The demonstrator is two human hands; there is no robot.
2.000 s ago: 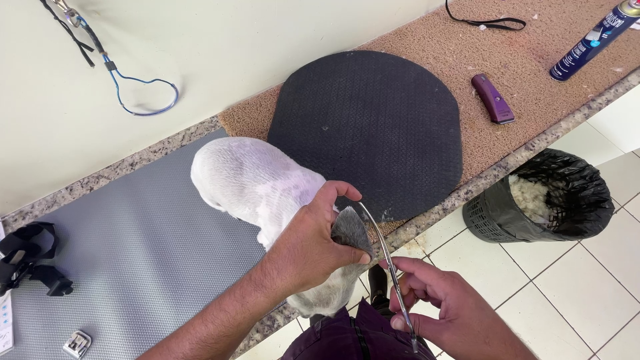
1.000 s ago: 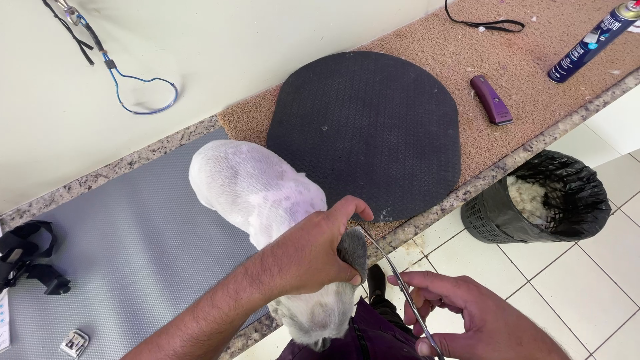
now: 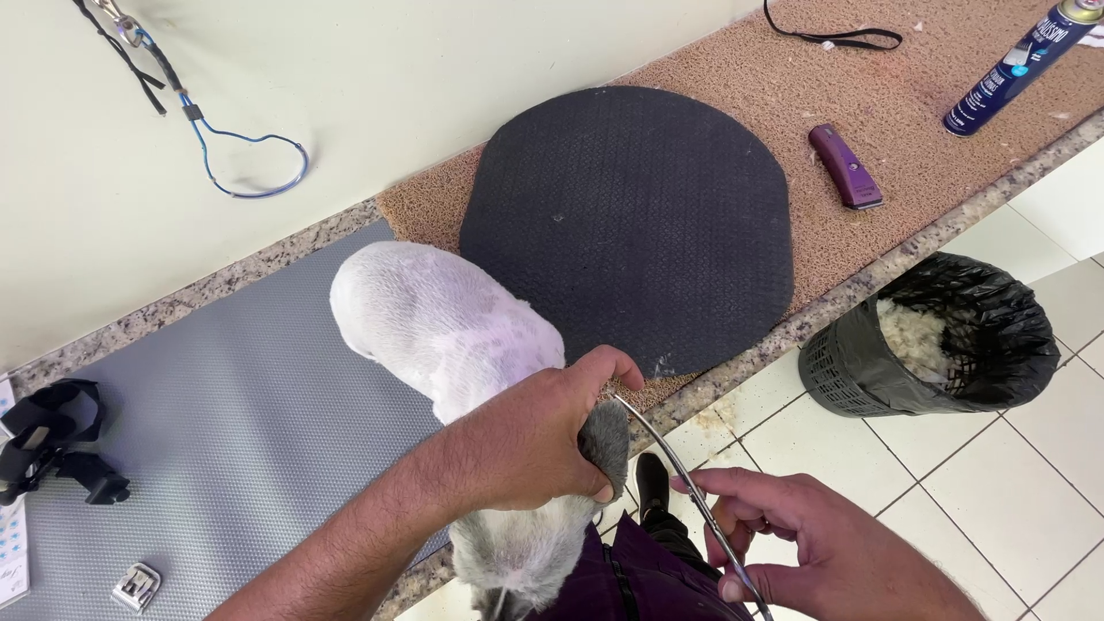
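A small dog with short white and grey fur [image 3: 440, 319] is on the grey mat at the counter's edge, its head toward me. My left hand [image 3: 535, 440] lies over its head and holds the dark grey ear [image 3: 605, 440] between thumb and fingers. In my right hand [image 3: 802, 535] is a pair of curved metal grooming scissors [image 3: 686, 479], the fingers around the handle end, which is partly hidden. The scissor tips are beside the upper edge of the ear, near my left index finger. Whether the blades are apart cannot be told.
A dark rubber pad [image 3: 638, 224] lies behind the dog. Farther right are a purple clipper [image 3: 845, 168], a blue spray can [image 3: 1018, 69] and a black strap. A lined bin [image 3: 992, 345] stands on the floor. Left are a clipper blade [image 3: 136, 588], black straps [image 3: 52, 440] and a hanging blue loop [image 3: 250, 191].
The dog's head and the ear have shifted and turned a little under my left hand. My right hand has moved slightly lower and to the right with the scissors since two seconds ago.
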